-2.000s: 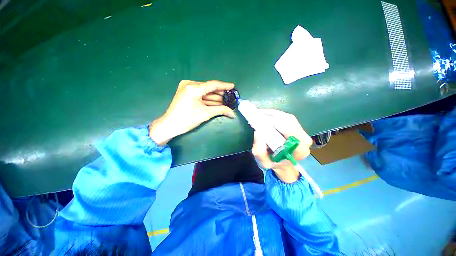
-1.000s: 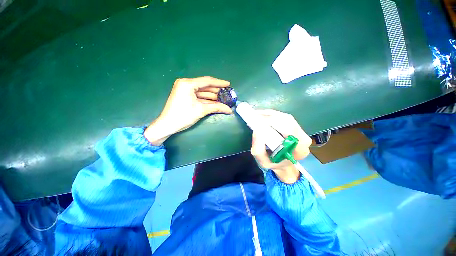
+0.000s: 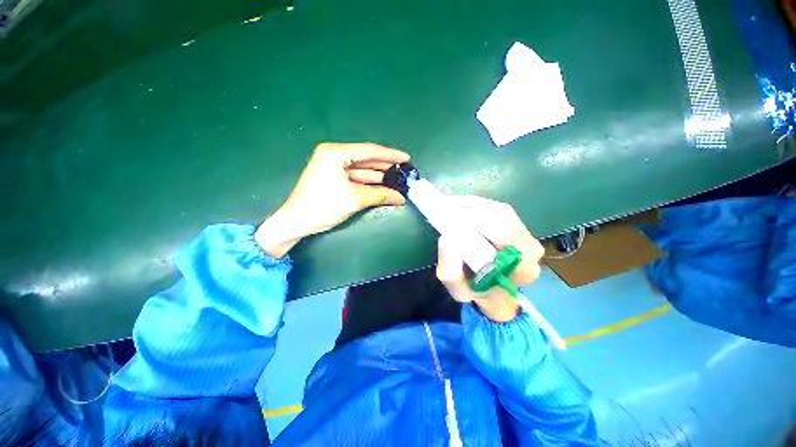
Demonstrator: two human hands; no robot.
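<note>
My left hand (image 3: 336, 188) pinches a small round black part (image 3: 399, 178) between thumb and fingers, just above the green bench near its front edge. My right hand (image 3: 490, 244) holds a white dispensing syringe (image 3: 429, 202) like a pen. The syringe tip is at the right side of the black part; whether it touches cannot be told. A green adapter head (image 3: 496, 269) is at the syringe's rear, with a pale air hose (image 3: 540, 324) trailing past my right wrist.
A white cloth or paper piece (image 3: 527, 94) lies on the dark-green bench (image 3: 218, 113). A patterned strip (image 3: 697, 74) and shiny blue plastic (image 3: 777, 105) lie at the right. Cardboard (image 3: 602, 251) and another person's blue sleeve (image 3: 724, 262) are below the bench edge at right.
The black part has turned in my left fingers, its pale face showing less than a second ago. The syringe tip has moved slightly left, closer over the part.
</note>
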